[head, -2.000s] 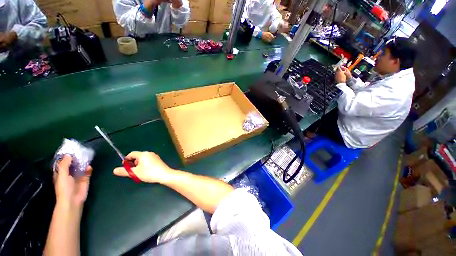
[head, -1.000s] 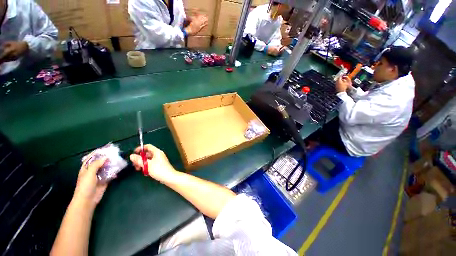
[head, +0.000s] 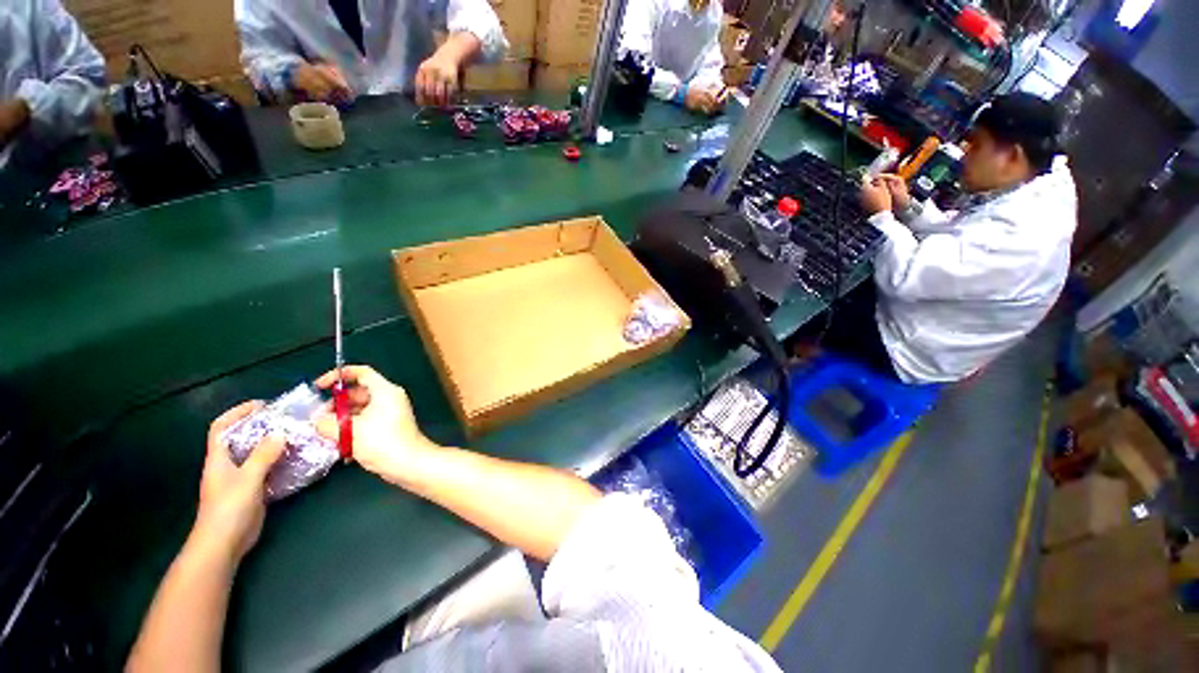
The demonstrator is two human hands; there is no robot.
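Observation:
My left hand (head: 237, 480) holds a filled clear parts bag (head: 292, 444), silvery and purplish, above the green bench at the lower left. My right hand (head: 384, 427) holds the scissors (head: 345, 421) by their red handles, with the silver blades pointing up and away from me. The fingers of my right hand are at the bag's right edge. Whether they pinch it is hard to tell. Another filled bag (head: 651, 318) lies in the right corner of the shallow cardboard box (head: 519, 381).
Black compartment trays (head: 46, 526) are at the far left. A blue bin (head: 723, 533) with clear bags and a pale parts tray (head: 769, 454) are below the bench edge. A dark machine (head: 690, 250) stands right of the box. A person in white (head: 980, 263) sits at the right.
Over the last two seconds my left hand and the bag have moved right, and my hands have come together. The scissors blades now point more upright. The view has shifted slightly.

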